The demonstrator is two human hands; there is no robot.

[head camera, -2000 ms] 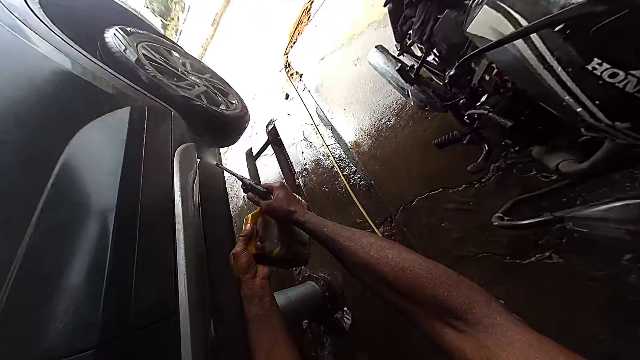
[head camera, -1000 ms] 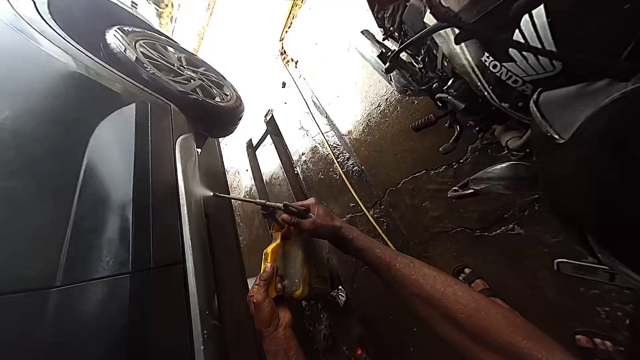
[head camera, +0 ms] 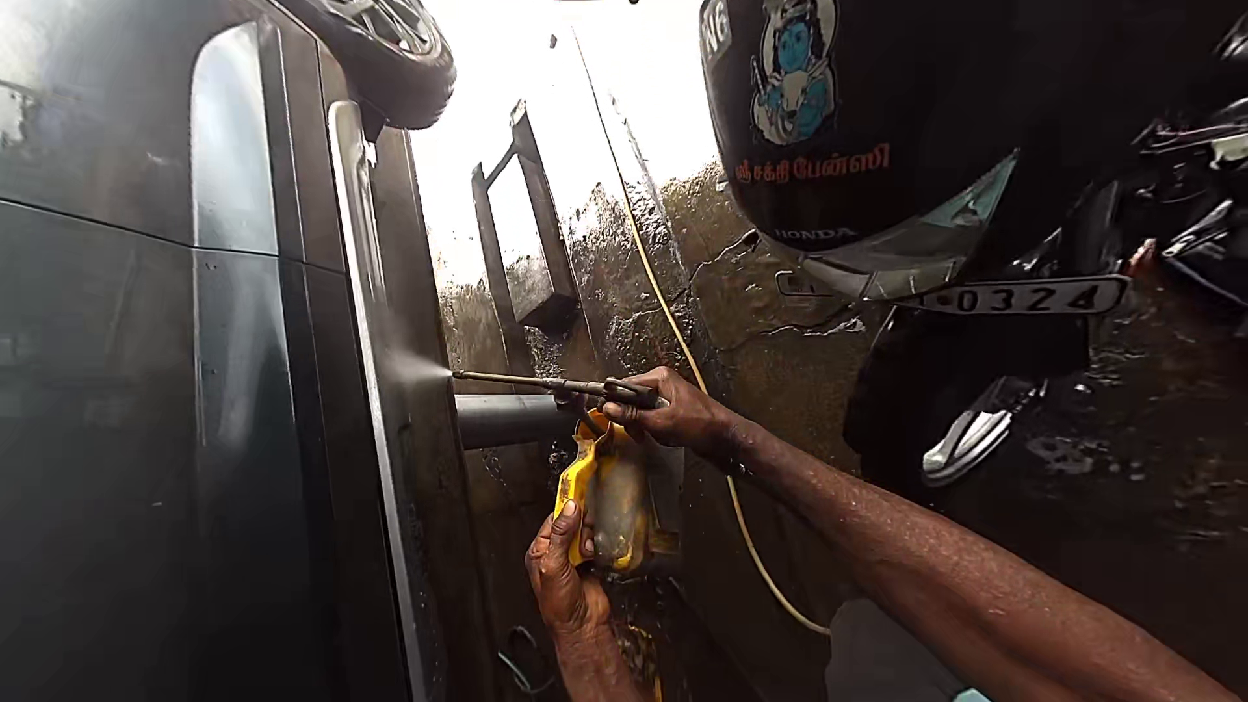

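A spray gun with a thin metal lance (head camera: 526, 380) points left, and a white mist leaves its tip toward the side sill (head camera: 366, 263) of a dark car (head camera: 97, 390). My right hand (head camera: 673, 405) is closed around the gun's rear part. Below the gun hangs a yellow container (head camera: 619, 507) with a murky, translucent body. My left hand (head camera: 570, 575) grips this container by its yellow side, thumb on top. The underside of the container is partly hidden.
A car wheel (head camera: 409, 58) is at the top. A metal frame (head camera: 536, 205) and a grey pipe (head camera: 507, 419) lie beside the car. A yellow hose (head camera: 663, 302) crosses the wet floor (head camera: 780, 380). Parked at the right is a Honda two-wheeler (head camera: 877, 117).
The view has shifted along the car, bringing the rear of a two-wheeler and the grey pipe into sight. Mist now shows clearly at the lance tip; both hands keep their hold.
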